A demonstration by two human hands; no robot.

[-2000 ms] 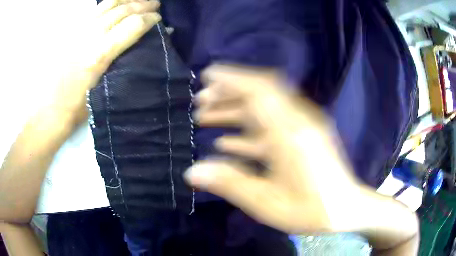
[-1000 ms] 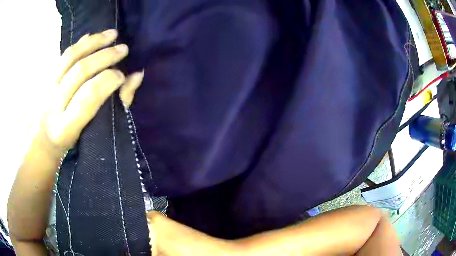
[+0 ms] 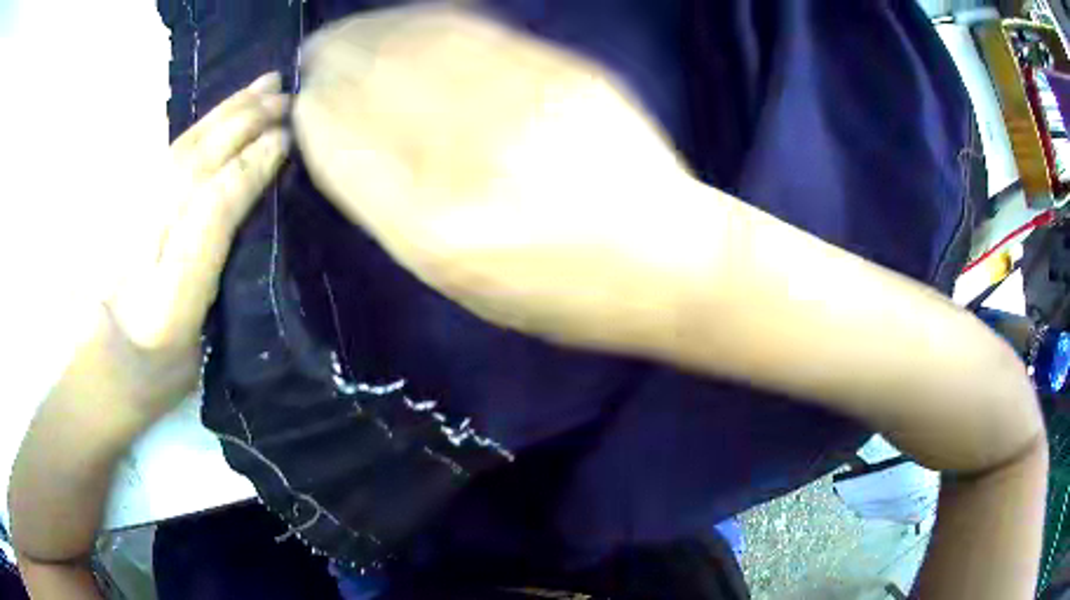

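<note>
The dark ribbed waistband point(image 3: 252, 293) runs down the left of the cloth and bends right at its lower end, with pale stitch lines and loose thread ends. White overlocked edge point(image 3: 434, 410) shows at the bend. The navy body fabric point(image 3: 821, 141) spreads to the right in large folds. My left hand point(image 3: 194, 217) lies on the band's left part, fingertips on the cloth; whether it grips is unclear. My right hand point(image 3: 434, 129) reaches across the fabric to the band, blurred, its fingers hidden from view.
A white table point(image 3: 176, 469) lies under the cloth at the left. At the right edge are a yellow-brown tray point(image 3: 1018, 111) with a red-edged object, a red strip and a blue-capped bottle point(image 3: 1050, 358). Speckled floor point(image 3: 804, 545) shows at the lower right.
My right hand has moved from below the band up across the fabric to beside my left hand. The lower band has swung from hanging straight to bending right.
</note>
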